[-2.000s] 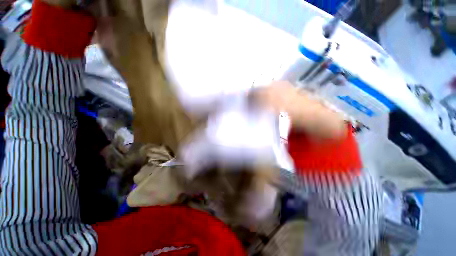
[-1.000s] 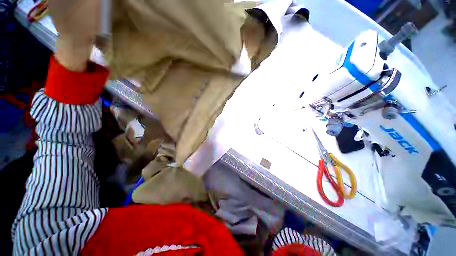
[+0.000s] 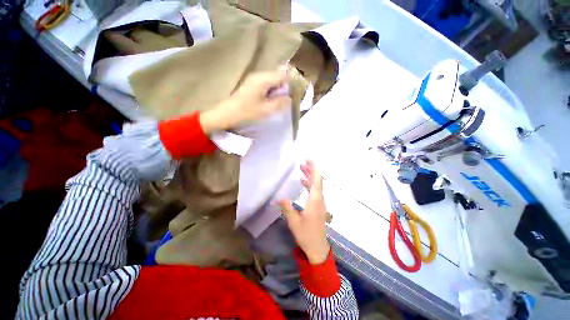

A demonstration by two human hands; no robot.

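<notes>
A large khaki garment panel (image 3: 206, 69) lies over the table left of the sewing machine, with white pocket cloth (image 3: 265, 169) hanging from it over the table's front edge. My left hand (image 3: 253, 103) pinches the upper part of the white cloth where it meets the khaki. My right hand (image 3: 309, 219) is at the white cloth's right edge, fingers apart; I see nothing gripped in it. A white-edged opening (image 3: 144, 37) shows at the panel's left part.
The white sewing machine (image 3: 431, 119) stands at the right. Scissors with red and yellow handles (image 3: 409, 244) lie on the table before it. More scissors (image 3: 53, 17) lie at the far left. Crinkled plastic (image 3: 481, 297) is at the near right corner. Khaki pieces (image 3: 200, 240) are heaped below.
My left hand has come from the far left to the middle and is on the white cloth. My right hand has risen from below the table edge. The white cloth is now turned over the khaki.
</notes>
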